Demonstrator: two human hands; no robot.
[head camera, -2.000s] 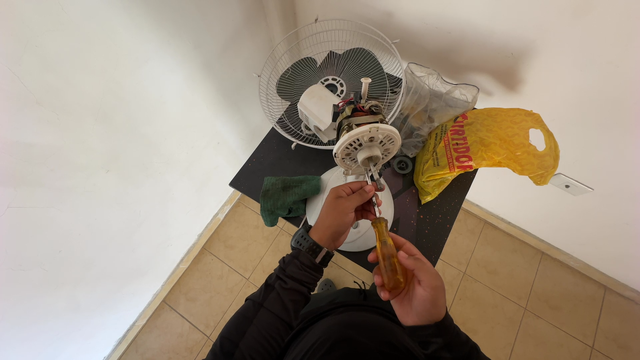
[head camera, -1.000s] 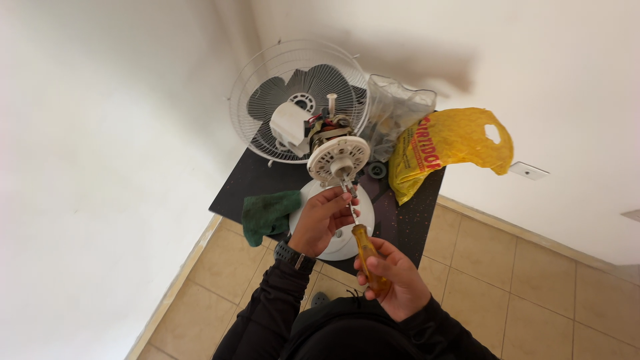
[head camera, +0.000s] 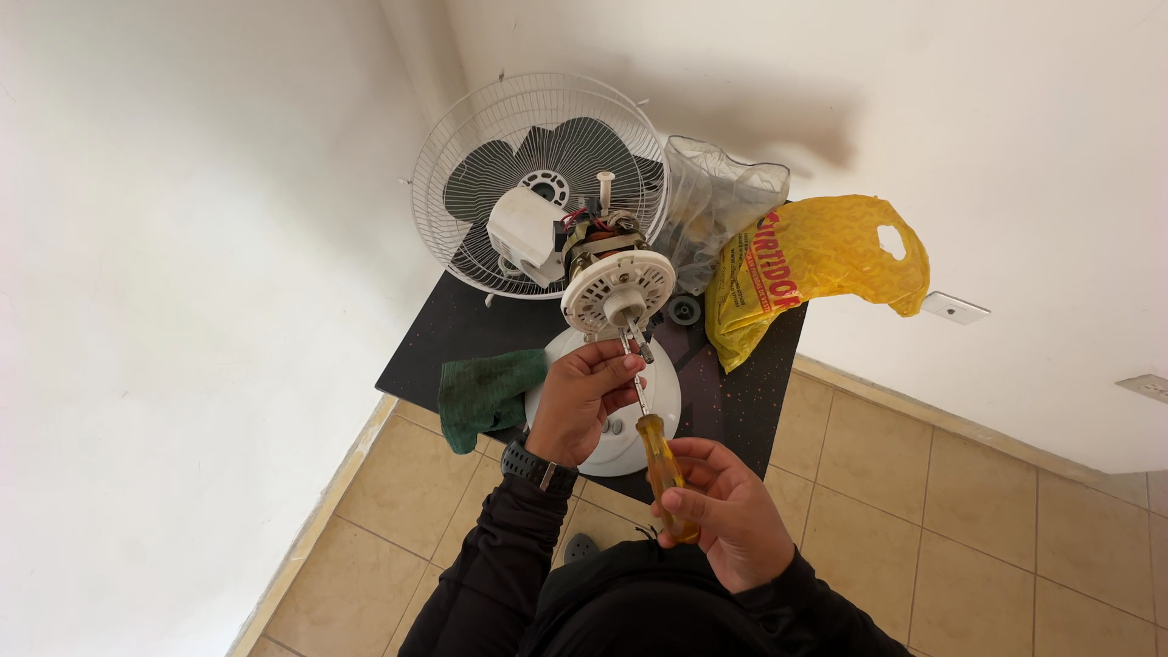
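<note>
My right hand (head camera: 725, 511) grips the amber handle of a screwdriver (head camera: 662, 474), whose shaft points up toward a fan motor (head camera: 607, 245). With thumb and fingers my left hand (head camera: 584, 401) pinches the screwdriver's shaft just below the motor's white round front cover (head camera: 620, 297). A metal motor shaft (head camera: 643, 345) sticks out of that cover, close beside the screwdriver. The tip is at the cover's lower edge; what it touches is too small to tell. Beneath my left hand lies the fan's round white base (head camera: 662, 420), on a dark speckled table (head camera: 438, 351).
Behind the motor stand a wire fan guard with dark blades (head camera: 584, 155) and a white plastic housing (head camera: 525, 233). A green cloth (head camera: 484, 392) hangs over the table's left edge. On the right are a clear plastic bag (head camera: 716, 192), a yellow bag (head camera: 821, 255) and a dark round knob (head camera: 683, 310).
Both hands keep their hold on the screwdriver, below the motor's cover. The view has shifted somewhat; nothing else has plainly changed.
</note>
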